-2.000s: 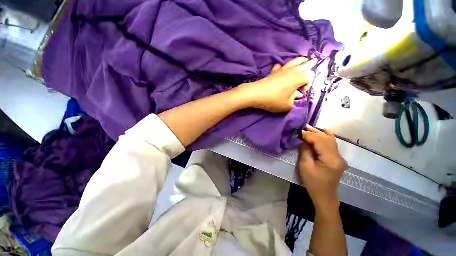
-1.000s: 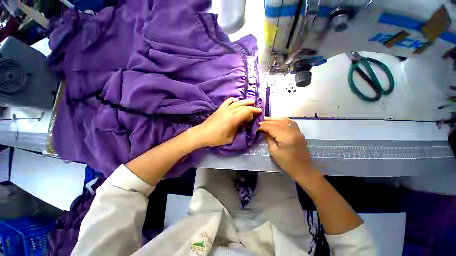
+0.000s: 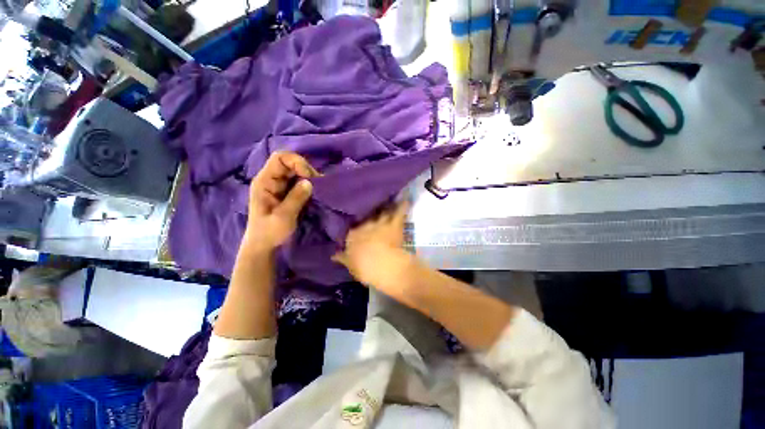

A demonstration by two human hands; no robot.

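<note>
The purple garment (image 3: 243, 126) lies heaped on the table left of the needle area. A flap of it is stretched between my left hand and the needle area, its tip near the presser foot. My left hand (image 3: 281, 194) is raised over the garment and pinches an edge of the cloth. My right hand (image 3: 379, 243) is blurred and lies at the garment's front edge by the table edge; its fingertips are partly hidden, and its grip is unclear. The sewing machine (image 3: 579, 38) stands at the upper right.
Green-handled scissors (image 3: 644, 113) lie right of the needle. A grey second machine (image 3: 105, 151) stands at the left. A blue crate (image 3: 80, 404) and a dark purple heap (image 3: 174, 381) are at lower left. The printed strip (image 3: 587, 235) runs along the table's front edge.
My left hand has moved left and lifted a cloth edge. My right hand has moved left, away from beside the needle, to the garment's front. The garment's front part is now pulled into a pointed flap.
</note>
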